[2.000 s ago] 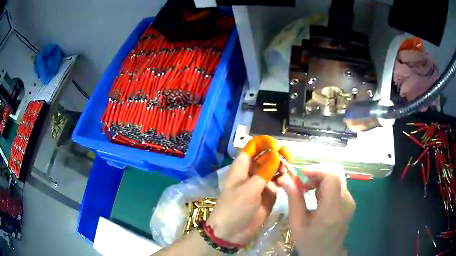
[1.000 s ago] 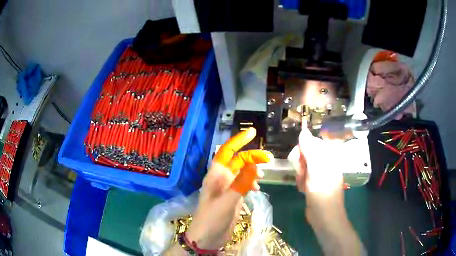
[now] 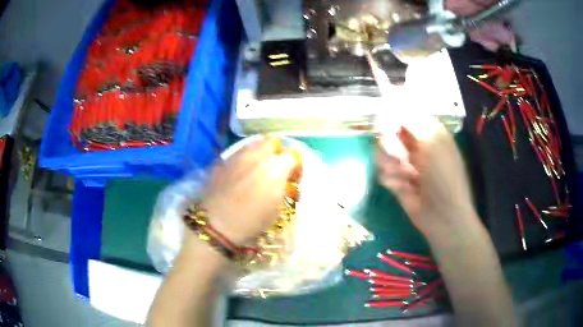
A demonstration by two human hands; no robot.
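Note:
My left hand (image 3: 249, 185), blurred, with orange finger cots, is over the open clear plastic bag (image 3: 313, 255). Its fingertips are down at the brass terminals (image 3: 272, 239); whether they pinch one is hidden. My right hand (image 3: 419, 163) is below the press fixture (image 3: 345, 45), partly washed out by glare. It holds a red lead (image 3: 378, 69) that points up to the brassy centre of the fixture. A bit of red also shows at its fingers. Loose red leads (image 3: 393, 287) lie on the green mat, left of my right forearm.
A blue bin (image 3: 198, 96) of stacked red pieces stands at the left. A black tray (image 3: 498, 198) with scattered crimped leads is at the right. The lamp head (image 3: 415, 39) hangs over the fixture. A small black block (image 3: 280, 76) bears gold pieces. White paper (image 3: 121, 290) lies lower left.
The view has shifted down, showing loose red leads on the mat. My left hand has moved from before the press down into the bag opening. My right hand stays below the fixture.

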